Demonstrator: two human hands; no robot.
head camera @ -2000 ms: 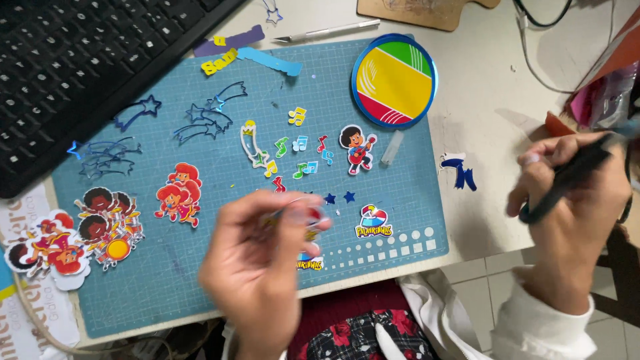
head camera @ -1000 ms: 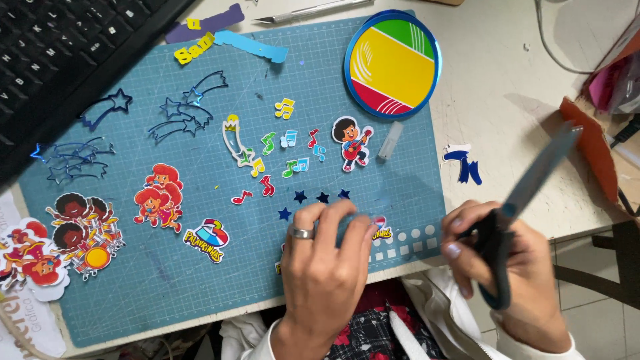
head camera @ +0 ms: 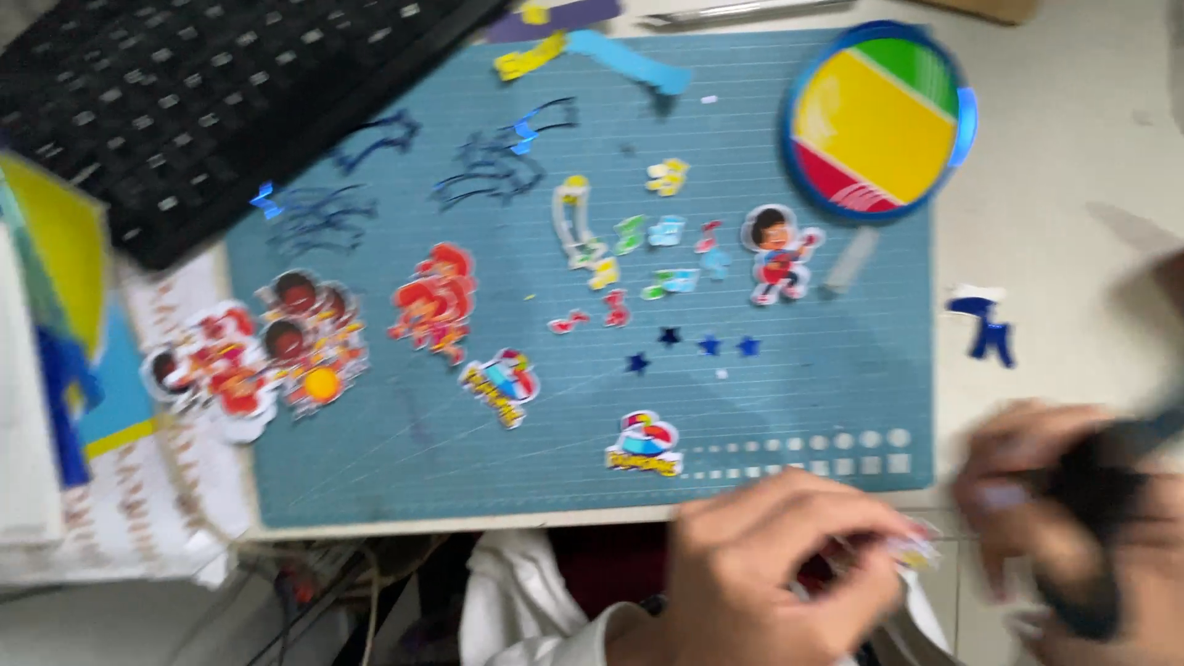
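Observation:
Near the front edge of the teal cutting mat, my left hand [head camera: 786, 564] pinches a small printed paper cutout [head camera: 916, 546] between thumb and fingers. Blurred at the right, my right hand [head camera: 1064, 509] holds scissors [head camera: 1091, 518] by their black handles, blades up and to the right. One colourful logo cutout [head camera: 645, 444] lies left of my left hand, another [head camera: 501, 387] farther left. Small blue stars [head camera: 709, 345], music-note cutouts [head camera: 666, 230] and a guitar-player cutout [head camera: 779, 254] lie on the mat [head camera: 555, 481]. Red-haired figure cutouts [head camera: 435, 301] sit left of them.
A black keyboard [head camera: 213, 102] covers the mat's upper left corner. A round multicoloured disc [head camera: 874, 120] overlaps the upper right, below a craft knife [head camera: 740, 13]. Stacked figure cutouts [head camera: 314, 342] and blue foil shooting stars [head camera: 490, 166] lie left. Blue scraps [head camera: 990, 324] rest right of the mat.
My left hand has moved off the mat's lower part toward the right, now with a cutout in its fingers. The scissors stay in my right hand. The view has shifted somewhat.

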